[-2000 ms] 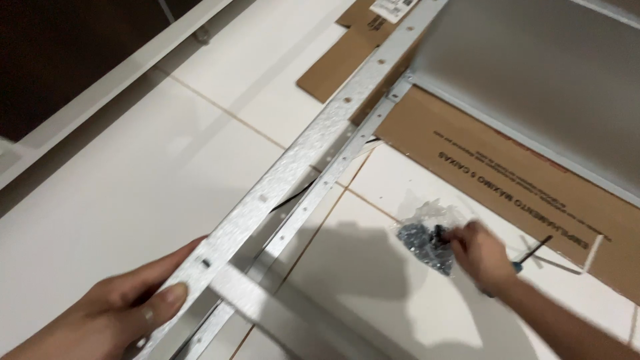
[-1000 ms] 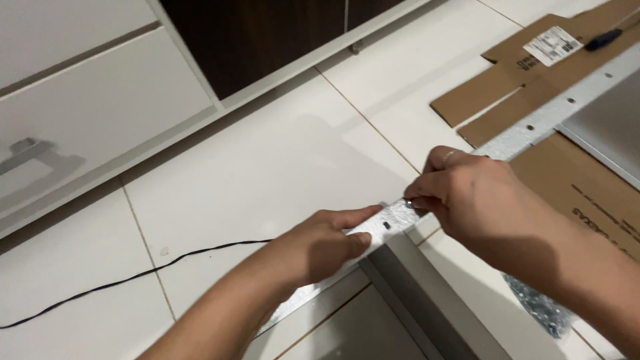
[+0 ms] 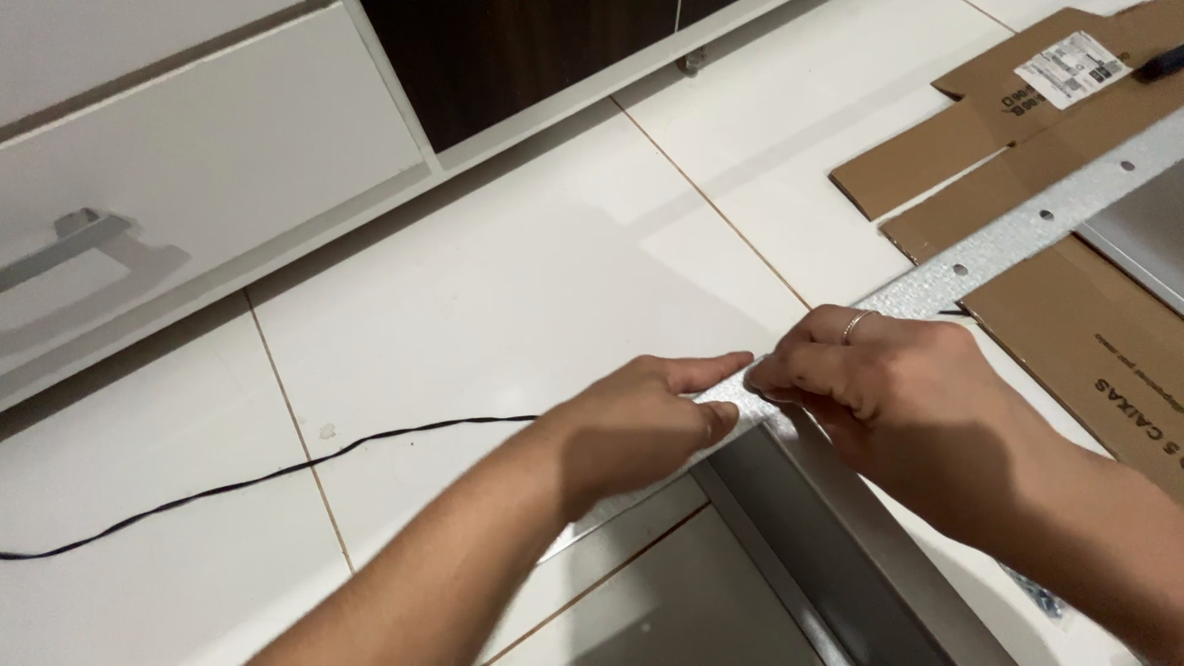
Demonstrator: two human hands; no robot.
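A galvanized metal upright with punched holes [image 3: 1004, 236] runs diagonally across the view. My left hand [image 3: 638, 425] grips it, thumb and index finger on its two edges. Just beyond, my right hand [image 3: 869, 375], with a ring on one finger, pinches at the upright's face where a grey metal shelf panel [image 3: 860, 536] meets it. Whatever lies between the right fingertips is hidden. Part of a plastic bag of small metal hardware [image 3: 1034, 590] shows beneath my right forearm.
Flattened cardboard [image 3: 1091, 342] lies under and beside the upright, with a printed label [image 3: 1073, 69] and a dark-handled tool [image 3: 1161, 63] on it. A black cord [image 3: 250, 481] crosses the tiled floor. A white cabinet with a drawer [image 3: 231, 120] stands at upper left.
My right hand has moved from the bag of hardware to the upright, close to my left hand. Since the middle frame both hands have stayed at about the same spot. The view has shifted.
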